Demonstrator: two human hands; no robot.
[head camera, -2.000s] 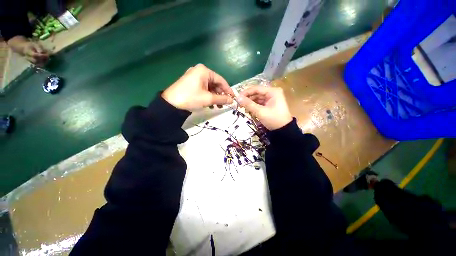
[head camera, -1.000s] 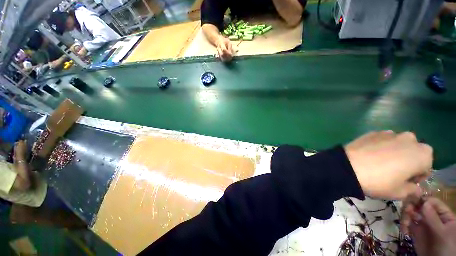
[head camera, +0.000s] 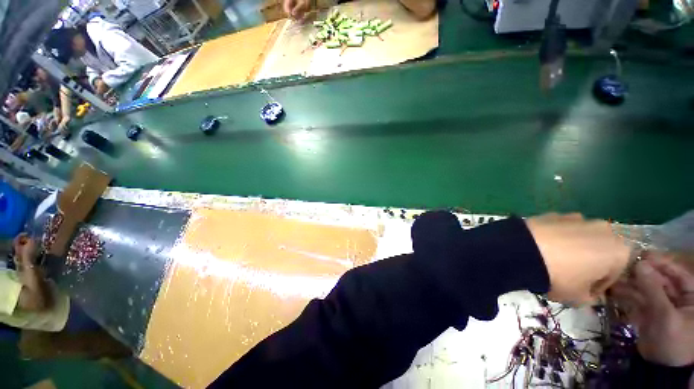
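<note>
My left hand (head camera: 580, 257) is at the right of the view, its fingertips bent down and meeting those of my right hand (head camera: 660, 304) near the right edge. The fingers are blurred; a small thin piece seems to be between them, but I cannot tell what it is. A tangled pile of wired components (head camera: 552, 351), dark red and black, lies just below my hands on the white work sheet (head camera: 449, 357). Part of the pile is hidden behind my right hand. My left sleeve crosses the sheet.
The green conveyor belt (head camera: 380, 144) runs beyond my hands. Dark round units (head camera: 272, 113) with thin wires lie on it, another round unit (head camera: 609, 90) at right. Across it are green cylinders (head camera: 346, 30) and a person's hand (head camera: 297, 7). Another person's arm (head camera: 32, 277) is at far left.
The view has swung left along the belt, then shifted slightly. The round units on the belt appear further left. My hands remain together at the right.
</note>
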